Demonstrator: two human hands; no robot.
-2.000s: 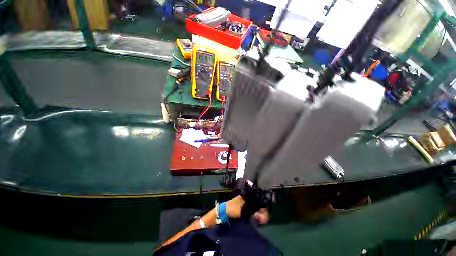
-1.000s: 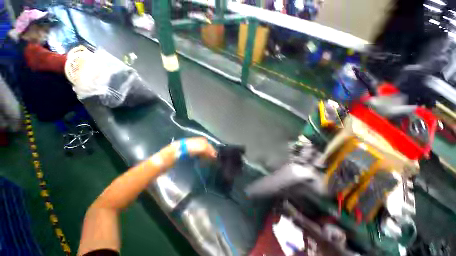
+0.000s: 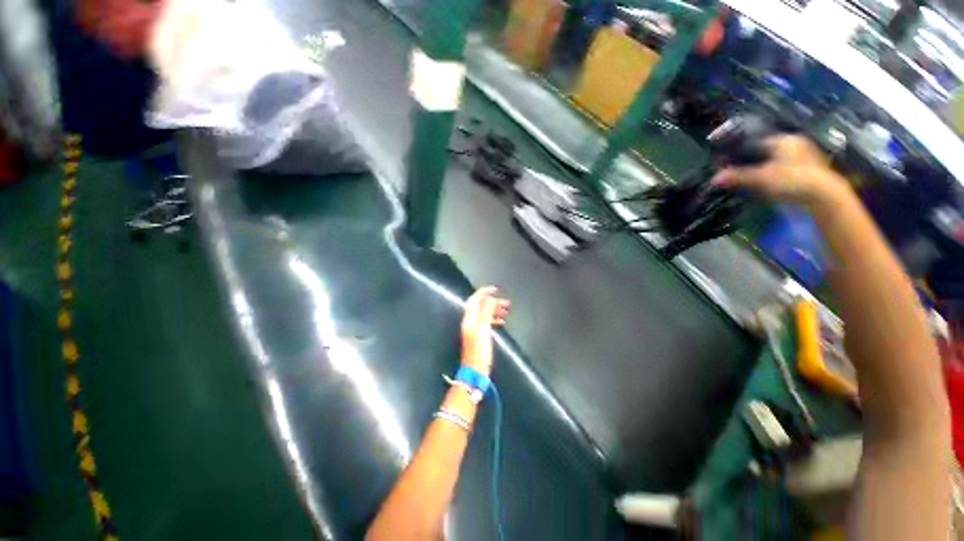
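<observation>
My left hand (image 3: 484, 317), with a blue wristband, is empty over the edge between the dark-green bench mat (image 3: 349, 306) and the grey conveyor belt; its fingers are slightly curled. My right hand (image 3: 782, 169) is raised at the upper right and holds a bundle of black power cords (image 3: 698, 211), blurred. Grey-white adapter units (image 3: 552, 222) lie on the grey belt, with black cords around them. I cannot tell whether the held cords join these units.
A green post (image 3: 431, 159) stands between mat and belt. White plastic bags (image 3: 238, 79) lie at the far left end, by a person's red sleeve (image 3: 118, 23). A yellow-edged meter (image 3: 812, 343) is partly behind my right forearm. A blue cord hangs from my wristband.
The view has swung left along the bench. The grey units, earlier held up close, now lie on the belt. My left hand has let go, and my right arm has come into view.
</observation>
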